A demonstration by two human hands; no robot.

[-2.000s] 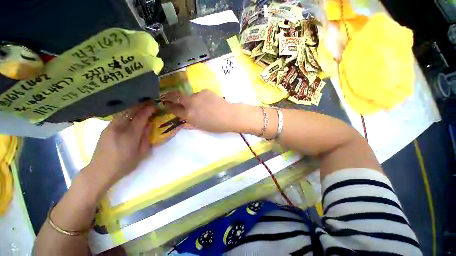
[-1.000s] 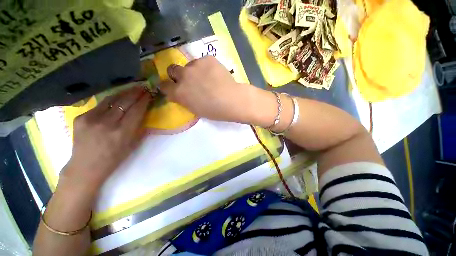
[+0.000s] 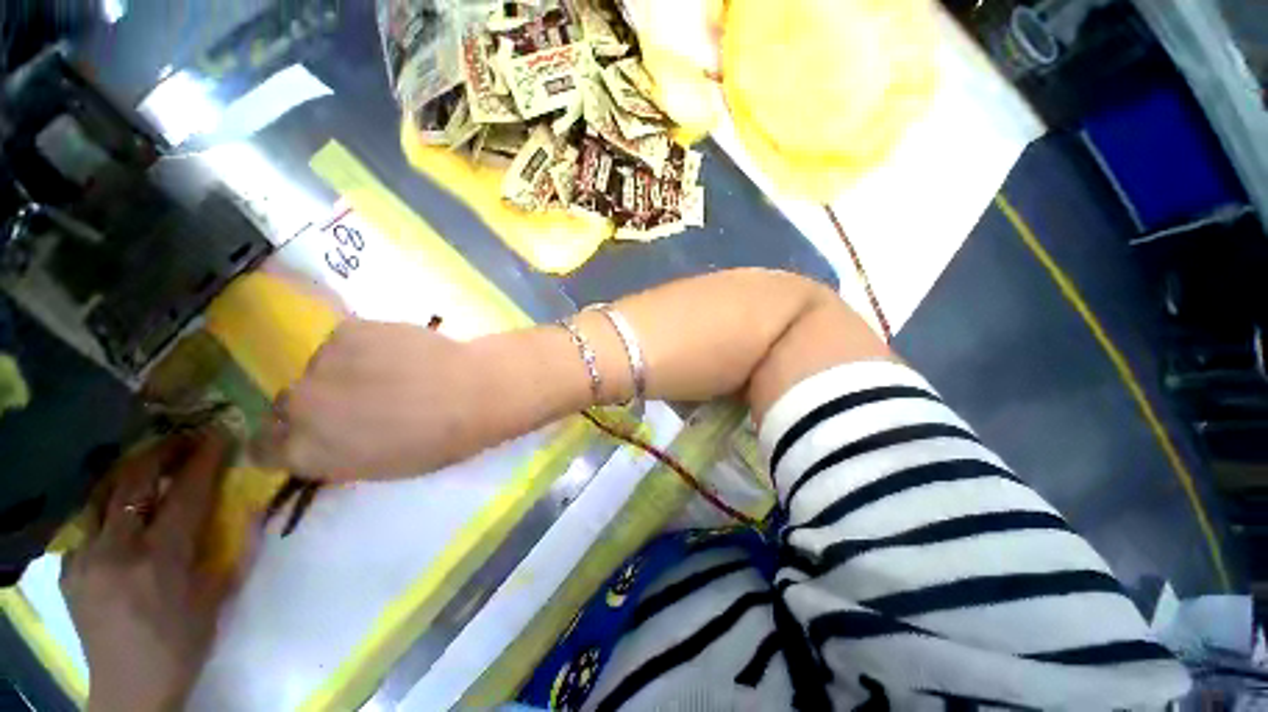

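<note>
A yellow fabric panel [image 3: 275,331] lies on the white sheet [image 3: 403,556] under the machine head [image 3: 98,264], partly covered by both hands. My right hand [image 3: 355,403] rests on it with curled fingers. Dark snips [image 3: 296,502] stick out below that hand, which holds them. My left hand [image 3: 160,536] lies beside it at the lower left, its fingers on the yellow fabric near the machine; its fingertips are blurred. Whether it grips the fabric cannot be told. The label between the hands cannot be made out.
A label pile [image 3: 584,111] in clear plastic lies on yellow cloth [image 3: 535,237] at the top. A stack of yellow panels [image 3: 830,84] lies on white paper at the upper right. A red-brown cord [image 3: 681,473] runs towards the lap. A blue bin [image 3: 1161,153] stands at the far right.
The view has turned, so the hands and machine appear farther left and the labels farther left. The snips show again below my right hand. Both hands remain together at the panel.
</note>
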